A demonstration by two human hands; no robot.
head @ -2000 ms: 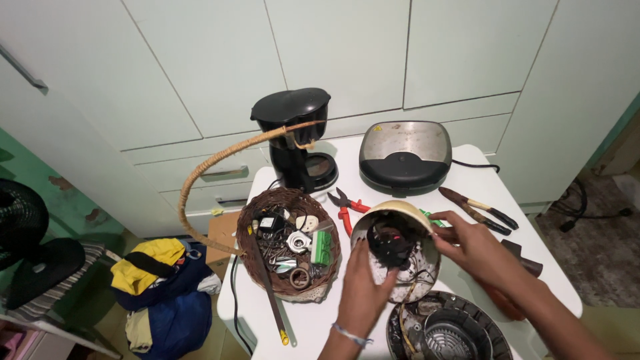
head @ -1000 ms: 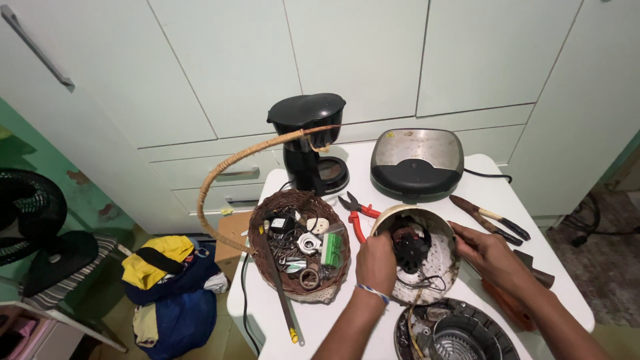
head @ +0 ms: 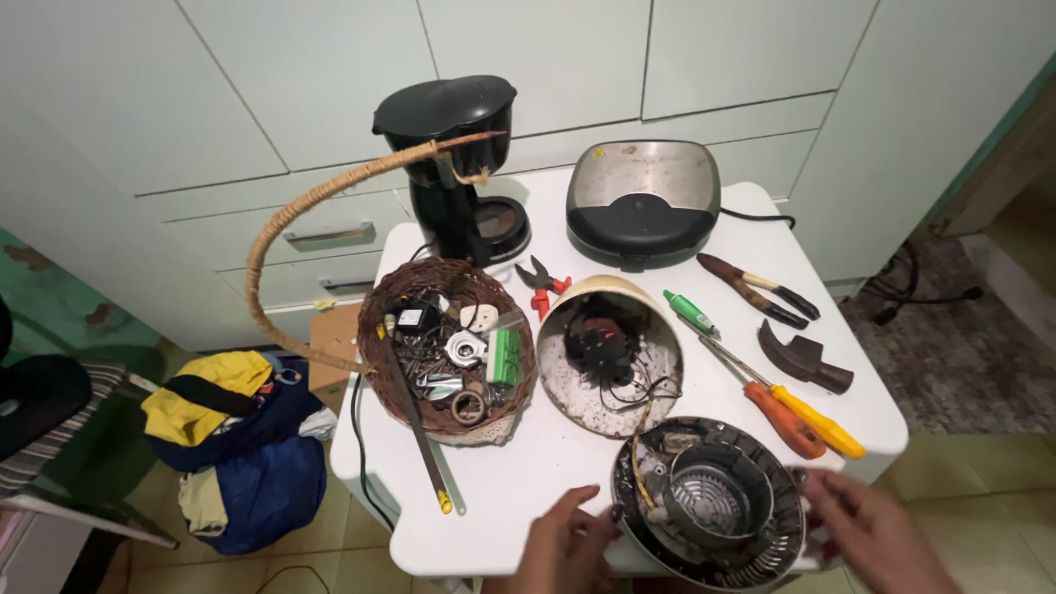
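My left hand (head: 569,536) is at the left rim of a round black appliance base (head: 709,503) with a ribbed metal cup in its middle; its fingers are apart. On the base's right side is my right hand (head: 866,524), somewhat blurred; whether it grips the rim is unclear. Behind the base lies a cream bowl-shaped housing (head: 610,363) on its side, a dark motor and loose wires inside. A wicker basket (head: 379,330) of small parts stands left of the housing. To the right lie an orange-handled screwdriver (head: 784,419), a yellow-handled screwdriver (head: 818,421) and a green tube (head: 691,313).
On the white table (head: 495,536) are a black coffee maker (head: 450,165), a closed electric grill (head: 643,202), red-handled pliers (head: 541,289), large pincers (head: 755,289) and a hammer head (head: 804,359). A hacksaw blade (head: 421,437) leans over the basket. Clothes (head: 247,462) lie on the floor.
Both hands have let go of the cream housing, which now rests on the table, and have moved down to the sides of the black base.
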